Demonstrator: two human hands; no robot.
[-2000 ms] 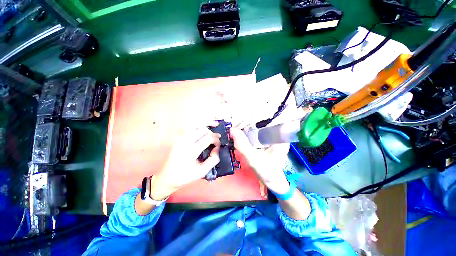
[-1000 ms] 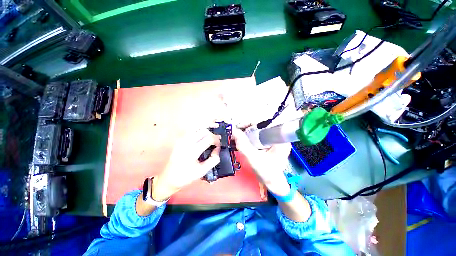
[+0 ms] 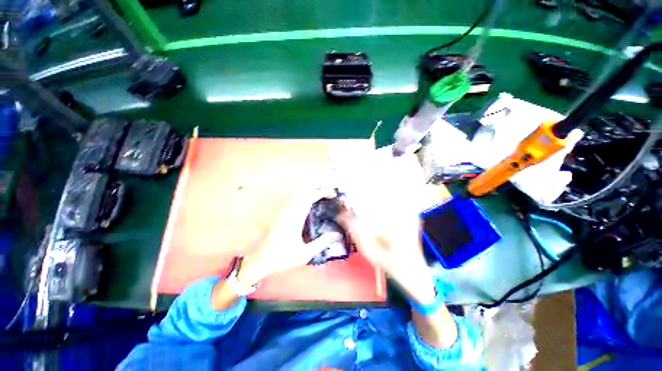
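Observation:
A small black housing point(image 3: 323, 219) is held over the orange-red mat point(image 3: 210, 210), a little right of its middle. My left hand point(image 3: 283, 235) grips it from the left, with the thumb across its lower part. My right hand point(image 3: 374, 224) is at its right side, fingertips touching it; the hand is overexposed and what the fingers hold, if anything more, cannot be told. The dispensing syringe point(image 3: 423, 119) with its green top hangs beyond my right hand, apart from it. The orange screwdriver point(image 3: 515, 159) hangs at the right.
A blue screw tray point(image 3: 459, 230) stands right of the mat, with teal-handled cutters point(image 3: 555, 238) beside it. Film-wrapped units point(image 3: 81, 199) line the left. Black units point(image 3: 347, 74) stand on the far green surface. White paper point(image 3: 519, 130) and black parts point(image 3: 617, 159) lie at the right.
The syringe has moved from beside my right hand up and away, now hanging more upright. The head view has shifted, showing more of the far surface. The housing looks turned in my hands.

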